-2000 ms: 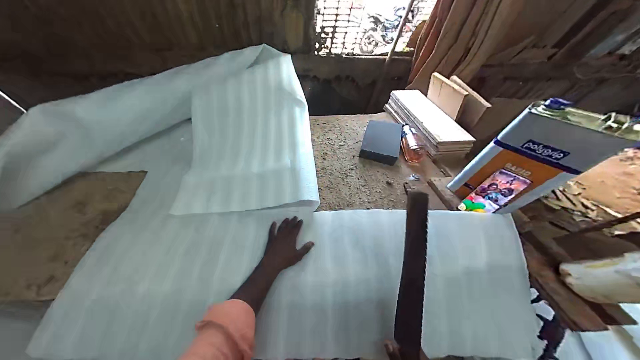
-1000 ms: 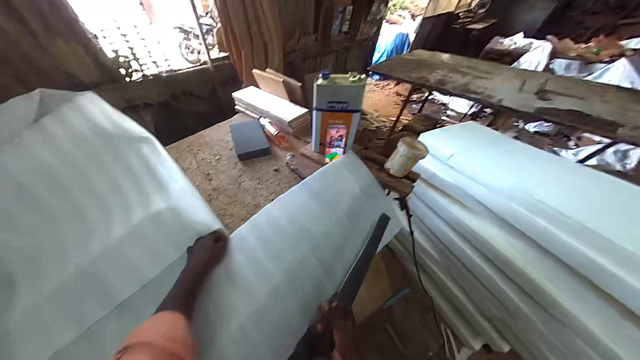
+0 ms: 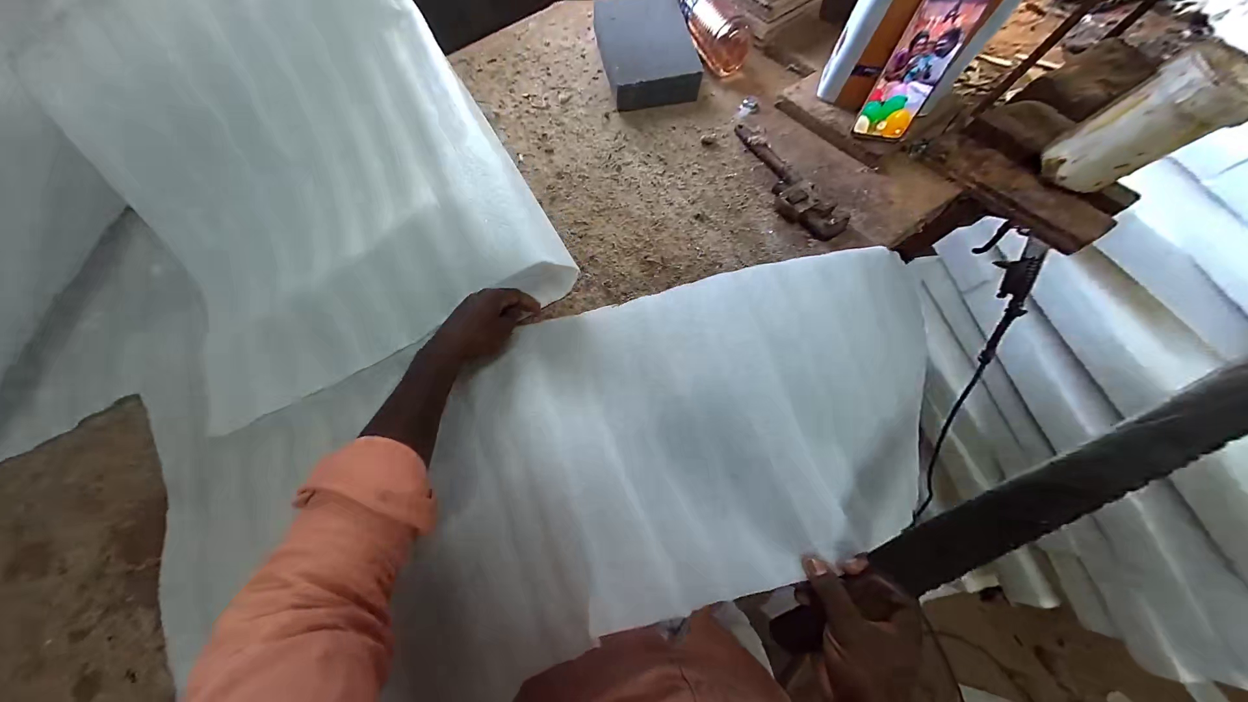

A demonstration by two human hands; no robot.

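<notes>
A white foam sheet spreads over the bench, with a folded-back part of it at the upper left. My left hand grips the sheet's far edge, close to the fold's corner. At the near right edge of the sheet, my right hand holds a handsaw by its handle, and its thumb and a finger touch the foam. The dark toothed saw blade points up and to the right, beyond the sheet's right end.
On the dusty bench lie a dark grey block, a clear bottle and a rusty clamp. A metal can and a dirty white container stand beyond. Stacked white sheets and a black cable are at right.
The saw, which lay over the sheet two seconds ago, now extends past its right end. My left hand, flat on the foam then, now grips its far edge. The view has shifted.
</notes>
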